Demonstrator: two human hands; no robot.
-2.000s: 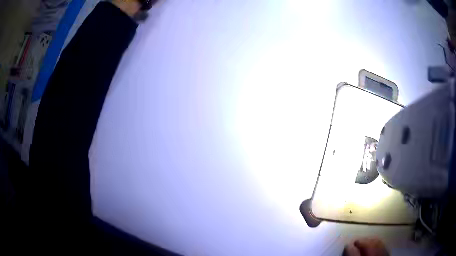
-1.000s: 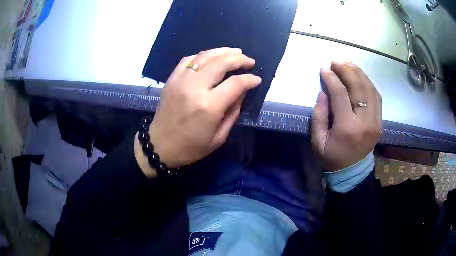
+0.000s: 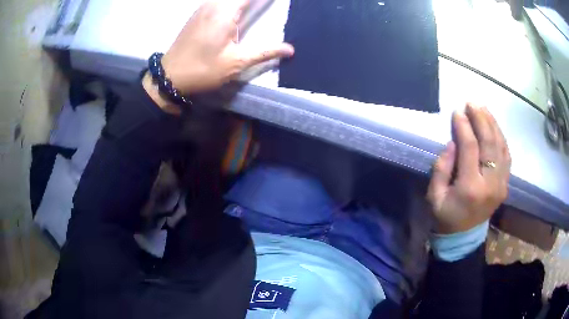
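Observation:
A dark cloth panel (image 3: 362,53) lies flat on the white table, its near edge a little short of the table's front edge and its far end cut off by the picture's top. My left hand (image 3: 209,50) is at the panel's left, fingers spread, thumb tip at the panel's left edge; its upper fingers are cut off by the top edge. My right hand (image 3: 474,168) is at the table's front edge, right of the panel and apart from it, with fingers bent together. A small object in its fingertips cannot be made out.
The table's grey-blue front edge (image 3: 349,134) carries ruler-like marks. A dark seam line runs right from the panel. Silver scissors (image 3: 554,118) lie at the far right, blurred. Pale and dark pieces (image 3: 59,205) are heaped low at left. My lap is below the table edge.
My left hand has moved off the panel to the left and up. The panel now lies further right in view, clear of the front edge. My right hand shows further right and lower.

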